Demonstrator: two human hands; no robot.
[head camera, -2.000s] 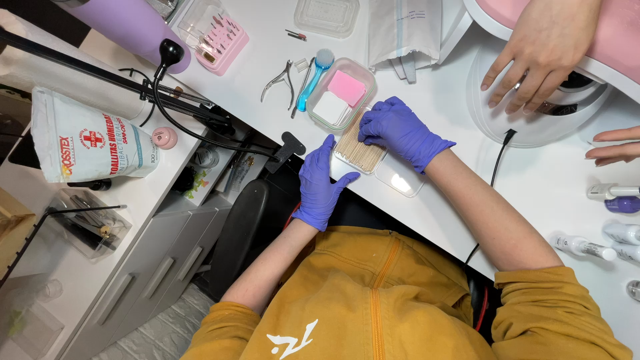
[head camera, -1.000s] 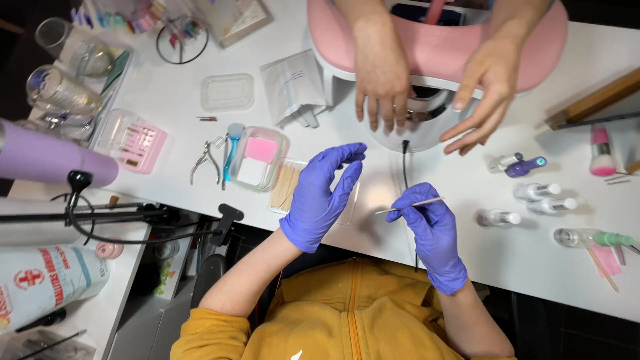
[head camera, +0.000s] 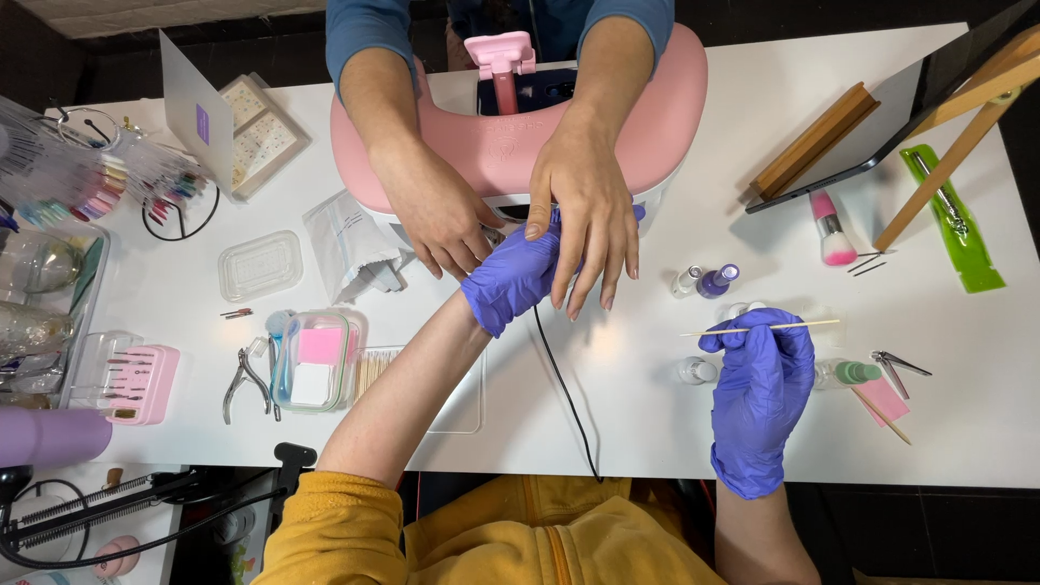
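My left hand (head camera: 516, 276), in a purple glove, reaches under the other person's hand (head camera: 581, 203) at the front of the pink armrest (head camera: 455, 150); its fingers are partly hidden, and whether it grips that hand cannot be told. My gloved right hand (head camera: 756, 390) pinches a thin wooden stick (head camera: 800, 323) held sideways, above small bottles at the right. The person's other hand (head camera: 431, 203) hangs over the armrest's front edge. Beside my left forearm lie wooden sticks (head camera: 372, 366) in a clear tray and a container (head camera: 355, 357) with pink and white blocks.
Metal nippers (head camera: 244, 382) and a pink bit holder (head camera: 146, 382) lie at the left. A purple polish bottle (head camera: 719, 280), a green-capped bottle (head camera: 853, 373), nail clippers (head camera: 898, 370) and a pink-handled brush (head camera: 830, 231) are at the right. A black cable (head camera: 569, 390) crosses the table. A tablet (head camera: 853, 138) stands at back right.
My right hand has moved from the stick tray to the right with a wooden stick. My left hand has gone forward to the other person's hand. The view has swung right.
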